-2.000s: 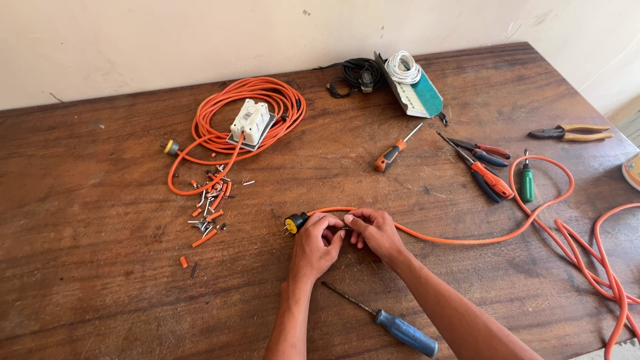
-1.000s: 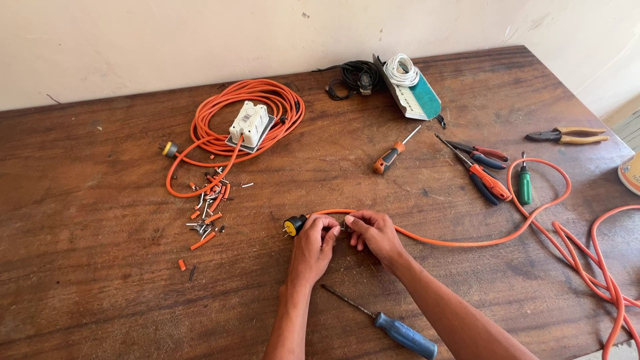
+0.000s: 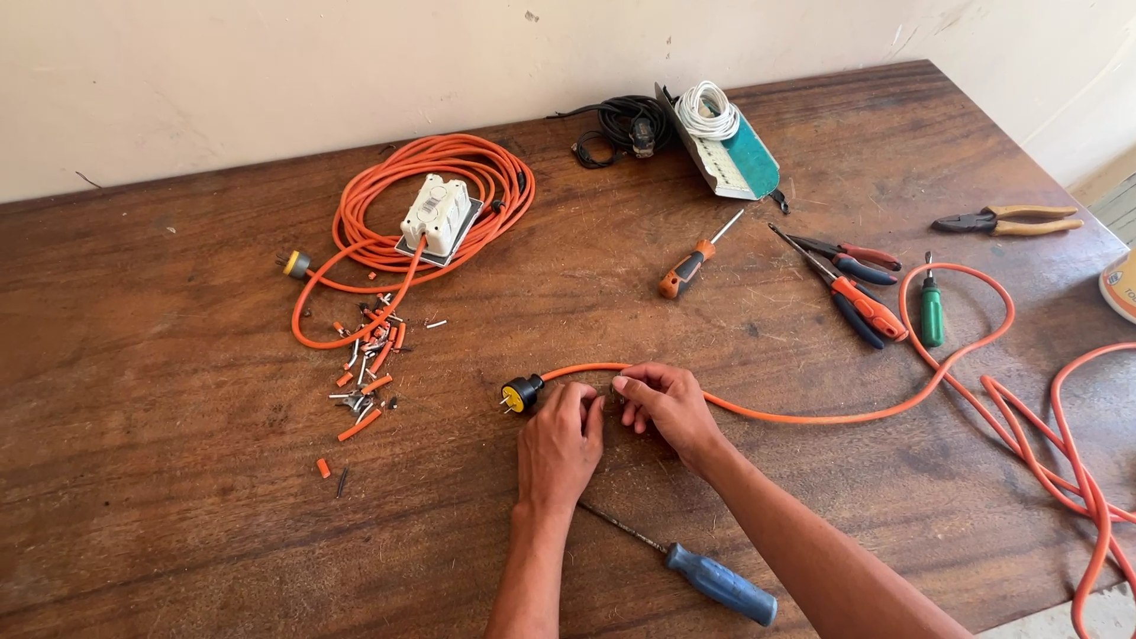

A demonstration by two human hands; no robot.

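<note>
My left hand (image 3: 559, 444) rests near the table's middle with its fingers curled; whether anything is between them is hidden. Just right of it, my right hand (image 3: 666, 408) pinches a small dark piece, too small to name, between thumb and fingers. A black and yellow electrical plug (image 3: 519, 393) lies beyond my left hand's fingers, its prongs pointing left. From the plug an orange power cable (image 3: 799, 417) runs behind my hands and off to the right. Below the hands lies a blue-handled screwdriver (image 3: 721, 583), its shaft pointing at my left wrist.
Coiled orange extension cord (image 3: 355, 213) with a white outlet box (image 3: 437, 211) lies back left, near cable scraps (image 3: 380, 355). An orange-black screwdriver (image 3: 688, 269), red-handled screwdriver (image 3: 865, 306), green screwdriver (image 3: 931, 312), yellow-handled pliers (image 3: 1034, 220), white wire coil (image 3: 706, 111) and black cable (image 3: 621, 115) lie beyond.
My hands, earlier close together at the fingertips, are now slightly apart. The plug and the tools have stayed where they were.
</note>
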